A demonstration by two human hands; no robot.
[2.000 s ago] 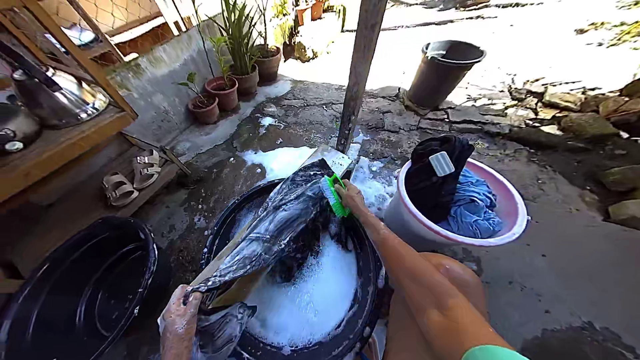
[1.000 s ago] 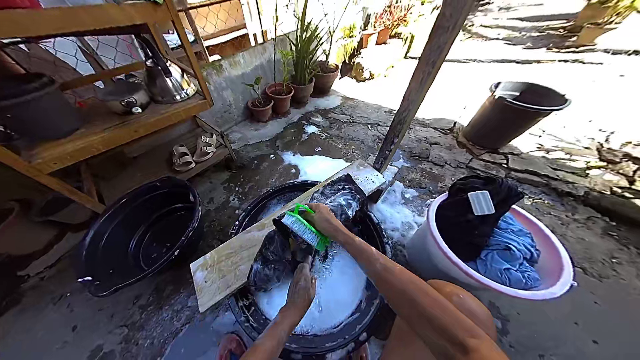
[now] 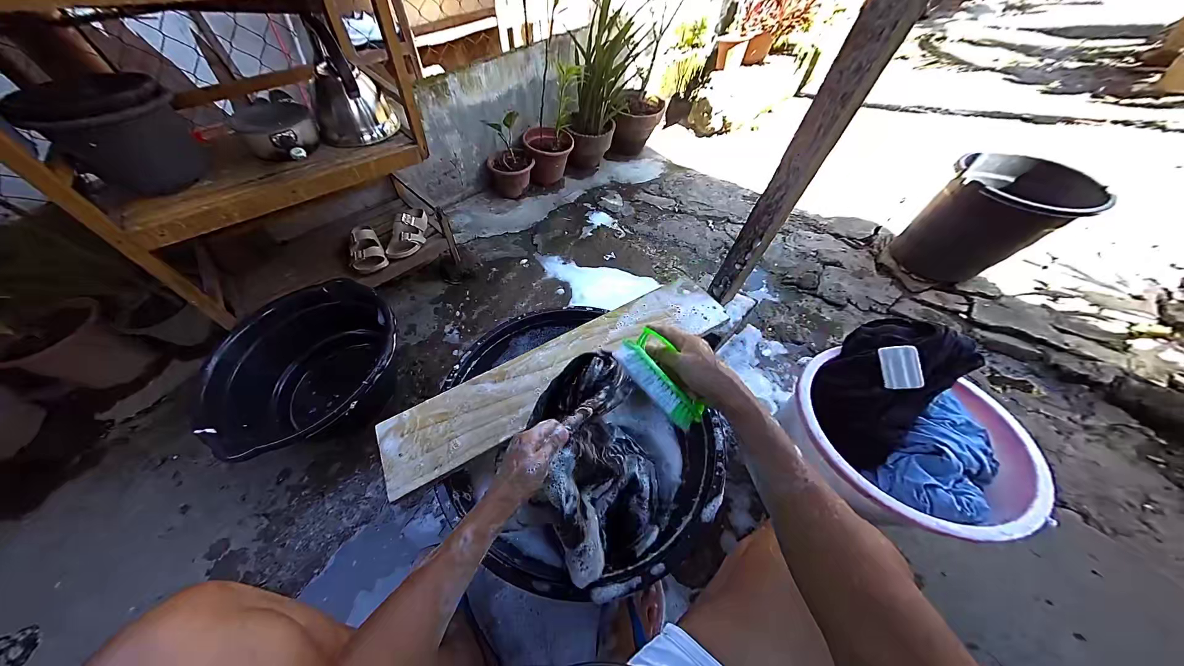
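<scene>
My left hand (image 3: 535,455) grips a wet, soapy dark cloth (image 3: 606,462), which hangs in folds into a black basin (image 3: 708,499) of suds. A wooden board (image 3: 472,412) lies slantwise across that basin. To the right of the cloth, my right hand (image 3: 689,365) holds a scrub brush (image 3: 655,375) with a green frame and pale bristles, tilted above the suds. A pink-white tub (image 3: 1027,462) at the right holds black cloth (image 3: 865,407), blue cloth (image 3: 943,462) and a pale rectangular block (image 3: 900,367).
Another black basin (image 3: 301,370) stands at the left. Behind it are sandals (image 3: 388,242) and a wooden shelf (image 3: 277,190) with a kettle (image 3: 351,106). A wooden post (image 3: 814,148) rises behind the board. Potted plants (image 3: 548,153) line the wall; a dark bucket (image 3: 994,217) stands back right.
The dark cloth, spread on the board two seconds ago, is now bunched and hangs off it into the suds. The brush has come off the cloth. The view has shifted left.
</scene>
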